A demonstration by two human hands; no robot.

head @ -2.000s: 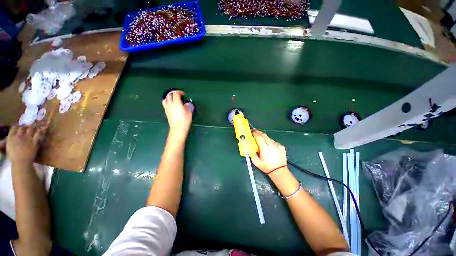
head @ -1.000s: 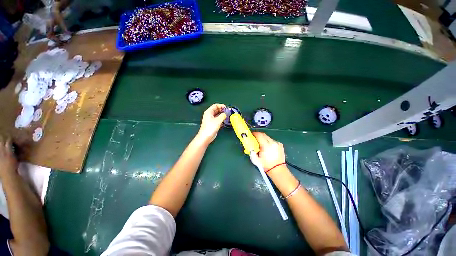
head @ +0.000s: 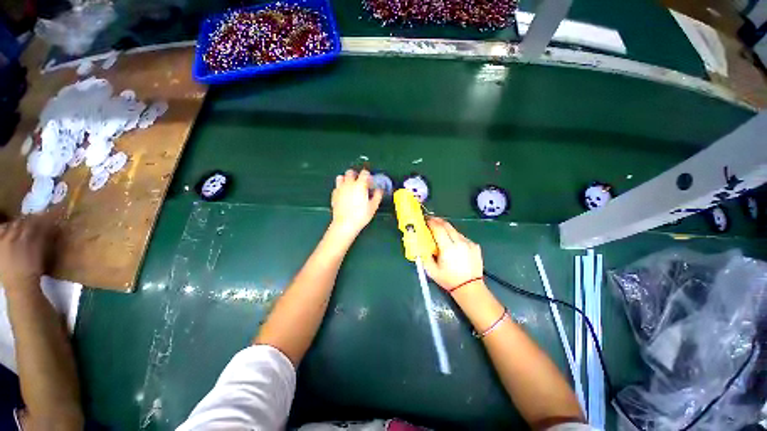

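Observation:
My right hand (head: pixel 452 257) holds the yellow glue gun (head: pixel 413 226), its nozzle end up at a round black-and-white unit (head: pixel 415 188). A whitish glue stick (head: pixel 434 320) sticks out of the gun's back end. My left hand (head: pixel 355 202) has its fingers at another round unit (head: pixel 382 183), just left of the first; the fingers partly cover it. More round units lie in a row on the green surface: one at the far left (head: pixel 214 185), one right of the gun (head: pixel 491 201) and one near the metal upright (head: pixel 597 196).
A brown board (head: pixel 160 185) with a pile of white discs (head: pixel 71 135) is at left, with another person's arm (head: pixel 38 337). A blue tray (head: pixel 267 74) of small parts stands at the back. Spare glue sticks (head: pixel 589 328), a plastic bag (head: pixel 690 320) and a metal upright (head: pixel 673 181) are at right.
The round units have shifted right, and another shows at the far left. My left hand has moved slightly left from the gun's tip. The gun's rear glue stick has swung left.

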